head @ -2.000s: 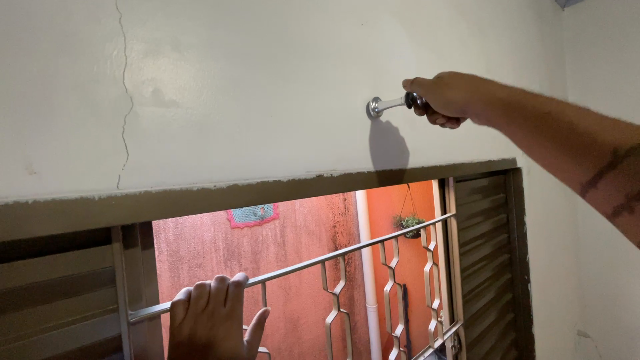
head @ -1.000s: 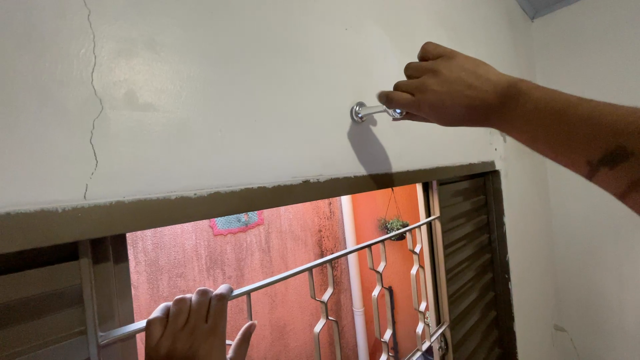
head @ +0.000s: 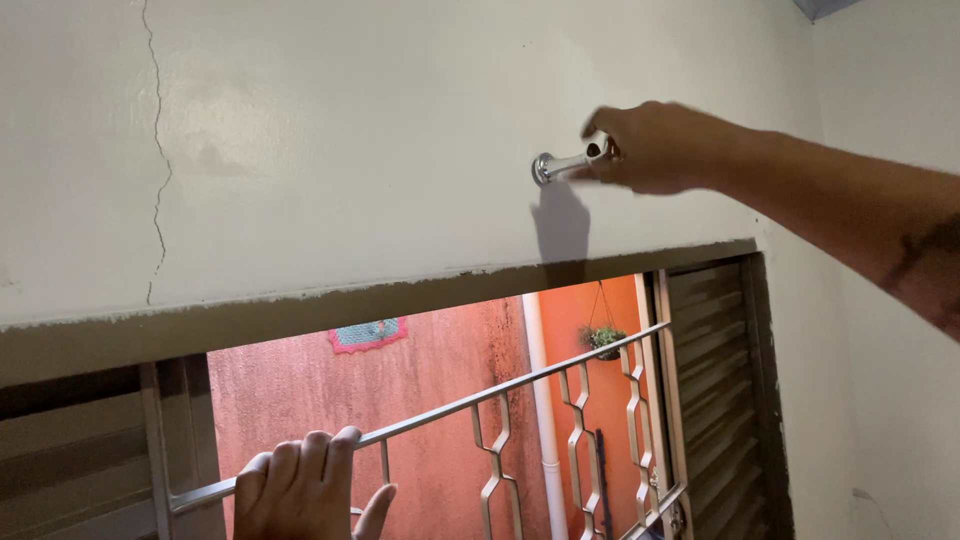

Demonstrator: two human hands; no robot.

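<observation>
A chrome curtain rod bracket point(head: 564, 166) sticks out from the white wall above the window, its round base against the wall. My right hand point(head: 660, 148) is at the bracket's outer end, its fingers around the ring-shaped holder; the fingertips are blurred and partly hidden. Lower left, my left hand point(head: 296, 484) grips the top rail of the metal window grille point(head: 450, 409), fingers over the bar and thumb below it.
A brown window frame point(head: 360, 289) runs under the bracket, with louvered shutters point(head: 712, 375) at both sides. Beyond the grille are a reddish wall, a white pipe point(head: 541, 420) and a hanging plant point(head: 602, 339). A crack point(head: 159, 150) runs down the wall.
My right hand has shifted its hold around the bracket's outer end, turning from its raised pose a second ago. My left hand stays on the grille rail.
</observation>
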